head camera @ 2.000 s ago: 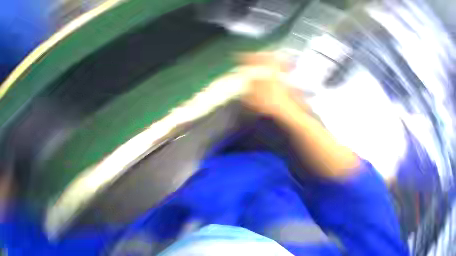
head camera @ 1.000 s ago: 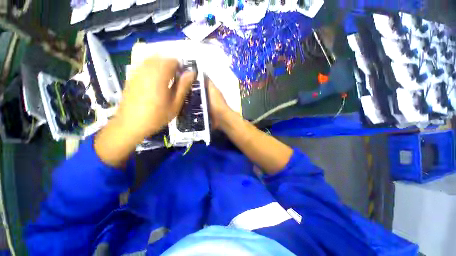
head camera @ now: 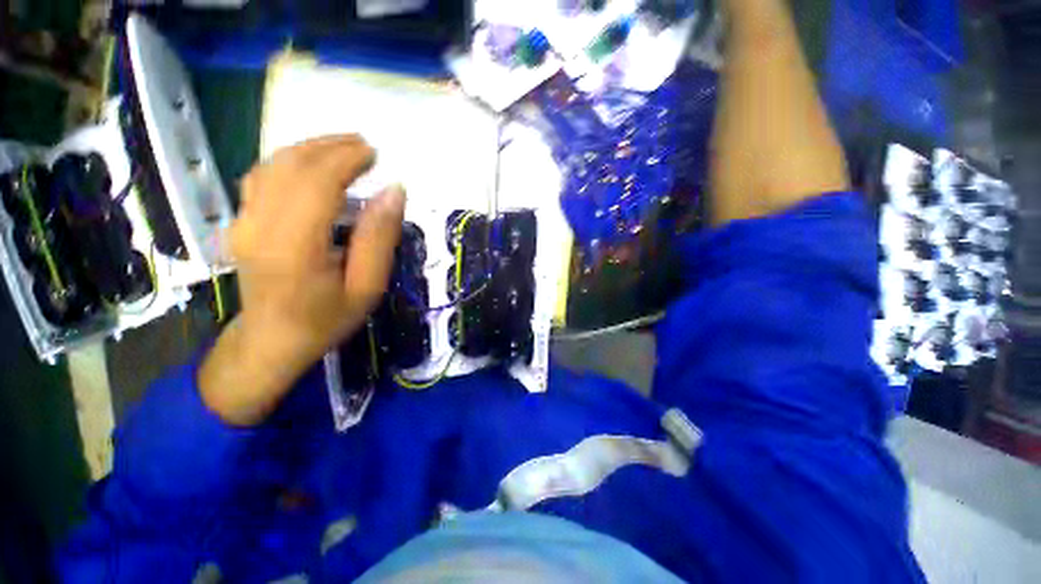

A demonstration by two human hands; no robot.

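Observation:
An open white power strip housing [head camera: 440,363] lies across the near edge of the white board [head camera: 377,108] and my lap. Black socket inserts [head camera: 497,280] fill it in rows, with yellow-green and thin dark wires curving over them. My left hand [head camera: 303,245] is over its left side, thumb and fingers apart, with nothing seen between them; it hides the upper left inserts. My right forearm reaches up past the wire pile, and the hand is cut off by the top edge.
Blue lead wires [head camera: 634,171] lie in a pile right of the board. White end panels [head camera: 519,57] are beyond it, and more stand in rows [head camera: 942,268] at the far right. Another open housing [head camera: 80,245] and a white shell [head camera: 177,126] are at the left.
My right hand has left the housing and gone up out of view. A wider housing with more rows of inserts now shows. My left hand's thumb and fingers have spread apart.

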